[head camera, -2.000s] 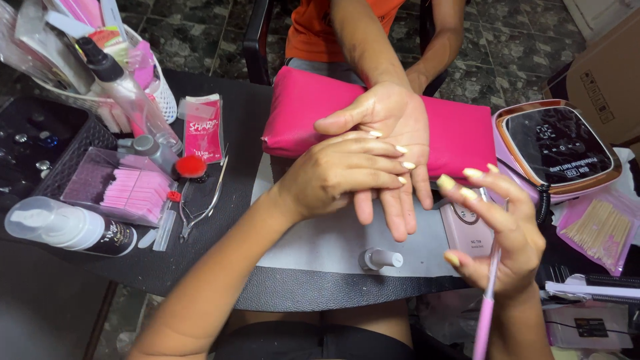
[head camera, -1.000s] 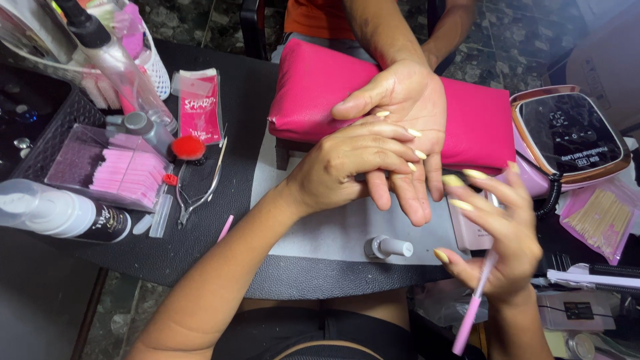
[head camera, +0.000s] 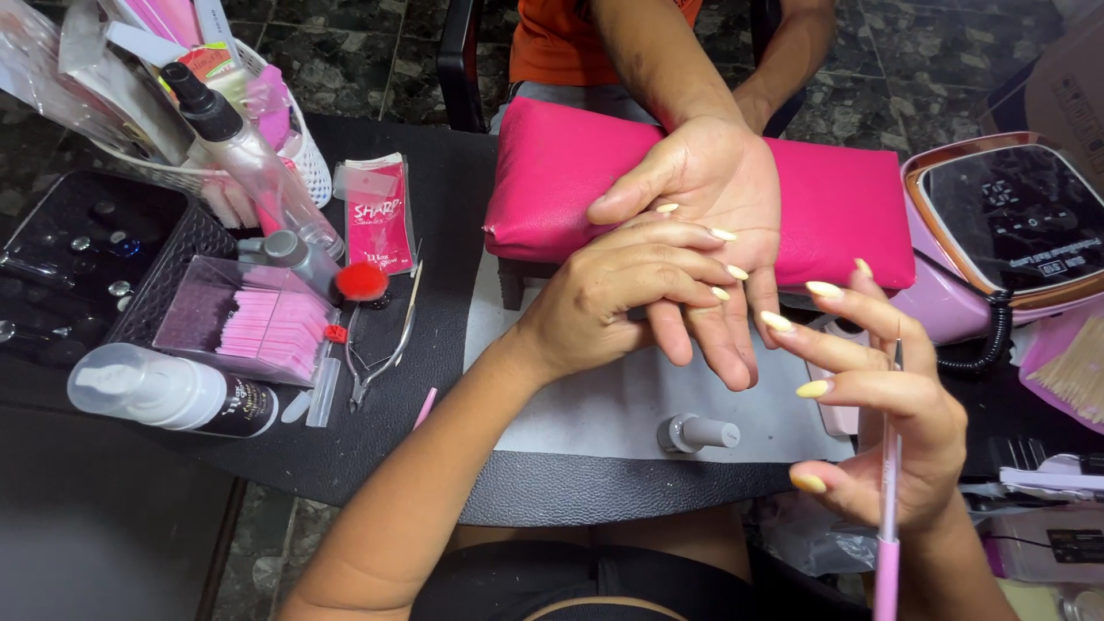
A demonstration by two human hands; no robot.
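Observation:
My left hand (head camera: 617, 289) lies over the fingers of another person's upturned hand (head camera: 716, 203), which rests on a pink padded armrest (head camera: 845, 203); my thumb is hidden beneath. To the right, my right hand (head camera: 897, 405) has its fingers spread, with a slim pink-handled brush (head camera: 888, 509) held between them, its thin tip upward. Pale yellow polish covers my nails. A small grey nail polish bottle (head camera: 697, 433) lies tilted or on its side on the white towel or paper (head camera: 569, 423), below the two joined hands.
At left are a cuticle nipper (head camera: 375, 371), a clear box of pink sticks (head camera: 250, 323), a pump bottle (head camera: 168, 392), a red-topped brush (head camera: 362, 282) and a white basket (head camera: 315, 159) with a spray bottle (head camera: 250, 164). A nail lamp (head camera: 1009, 224) and wooden sticks (head camera: 1074, 366) stand at right.
My right hand has shifted and turned, and its brush now points more nearly straight up. My left hand stays on the other person's fingers.

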